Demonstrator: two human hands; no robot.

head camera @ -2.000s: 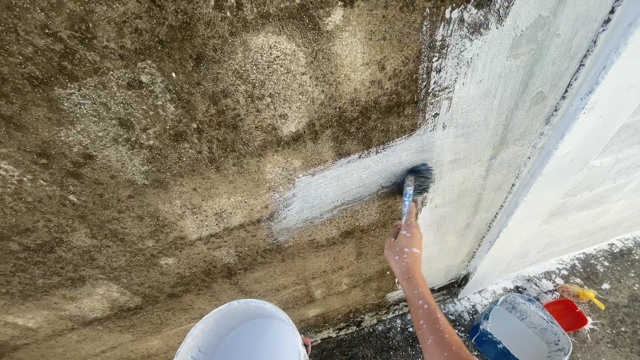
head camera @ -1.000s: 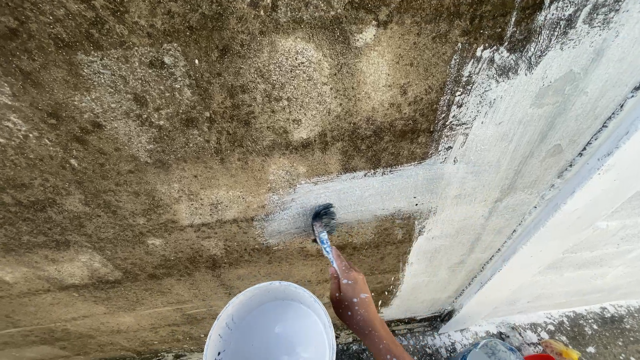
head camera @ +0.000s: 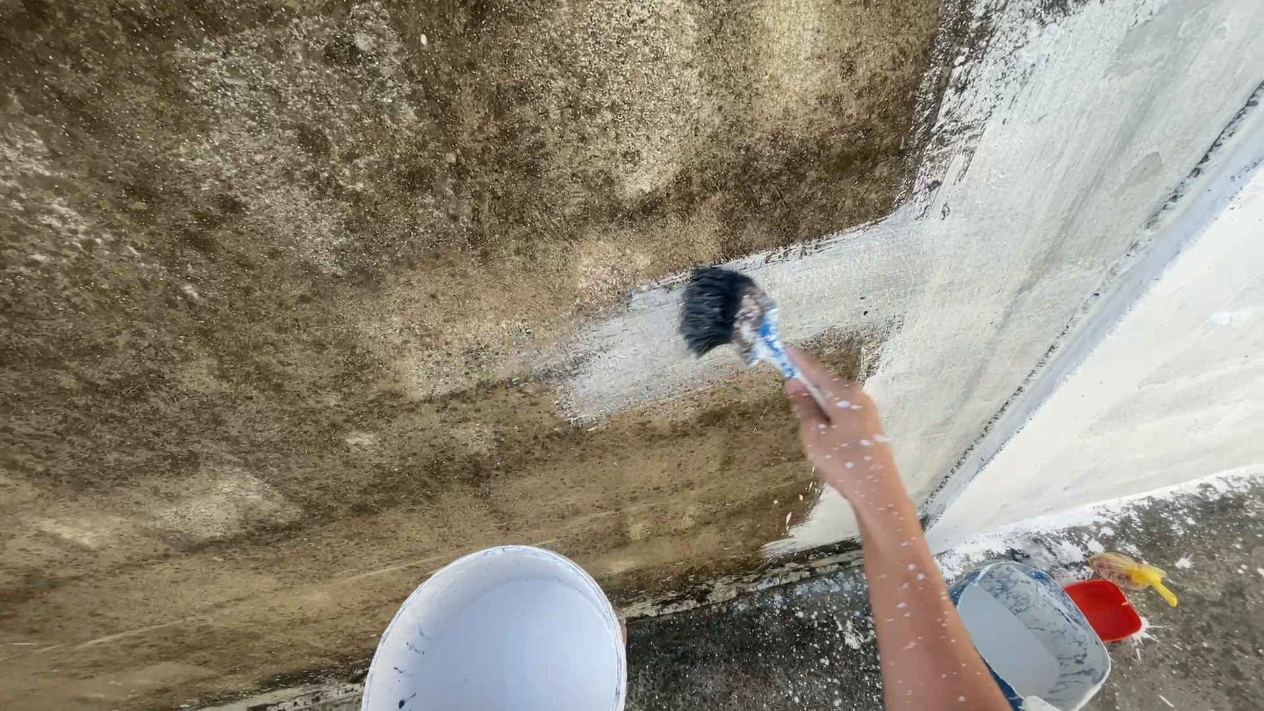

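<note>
My right hand point(head camera: 839, 425), speckled with white paint, grips the blue-and-white handle of a paintbrush point(head camera: 719, 308). The dark bristles are over a white painted strip point(head camera: 632, 365) on the stained, rough wall point(head camera: 346, 247). Below the brush, at the bottom of the view, is a round white bucket point(head camera: 504, 642) with white paint in it. Only a sliver of my left hand point(head camera: 622, 632) shows at the bucket's right edge, the rest hidden behind it; its grip is not visible.
On the paint-splashed ground point(head camera: 750, 652), a blue container point(head camera: 1027, 632) of white paint stands at lower right. Beside it lie a red plastic scoop point(head camera: 1104, 609) and a yellow-handled brush point(head camera: 1145, 576). A white wall point(head camera: 1136, 425) meets the stained wall at a corner.
My right hand first moved the brush left along the white strip; now the brush is nearer the strip's upper edge, with its bristles pointing left. The view has shifted.
</note>
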